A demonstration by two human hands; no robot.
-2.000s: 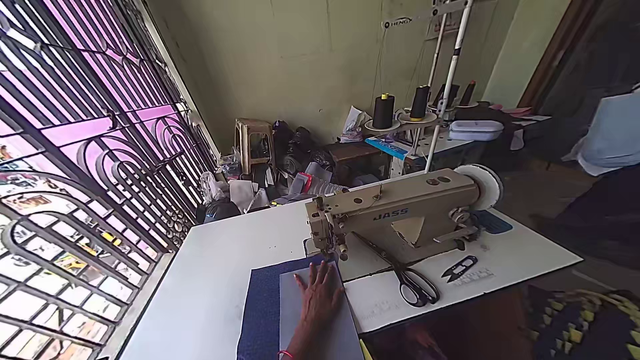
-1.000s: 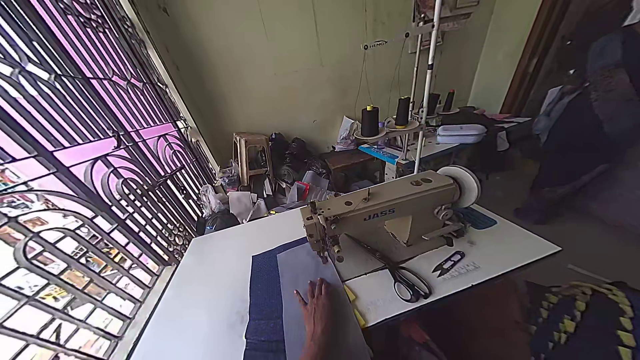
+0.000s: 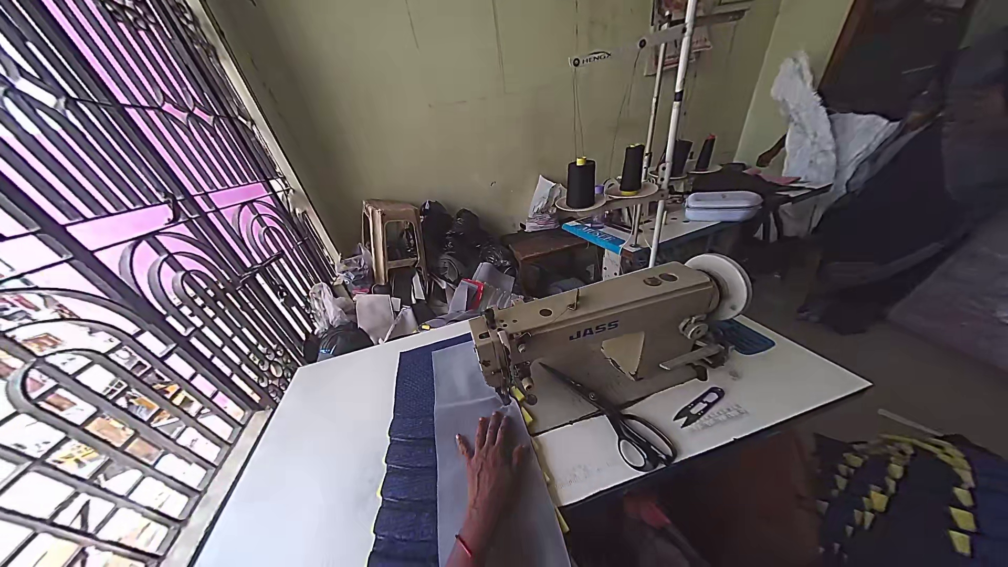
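Note:
My left hand (image 3: 492, 465), a red band at its wrist, lies palm down with fingers spread on a pale grey sheet (image 3: 465, 394). The sheet covers part of a navy textured fabric strip (image 3: 409, 472) with yellow edging. Just beyond my fingertips is the needle area of a beige sewing machine (image 3: 622, 323), and the sheet runs past its left side. Yellow bits show along the sheet's right edge. Black-handled scissors (image 3: 642, 442) lie with their blades toward the machine, and thread snips (image 3: 699, 406) lie to their right. My right hand is not in view.
The white sewing table (image 3: 315, 441) stands beside a metal grille (image 3: 157, 260). Behind it are a plastic stool (image 3: 390, 236), bags and scraps, and a second table with thread cones (image 3: 581, 183) and a white case (image 3: 723, 206). At right are a person in dark clothing (image 3: 882, 228) and a navy-yellow fabric pile (image 3: 890, 504).
The navy fabric and grey sheet have moved forward past the needle area. My left hand was farther back from the needle one second ago and is closer now. White cloth at the far right is raised.

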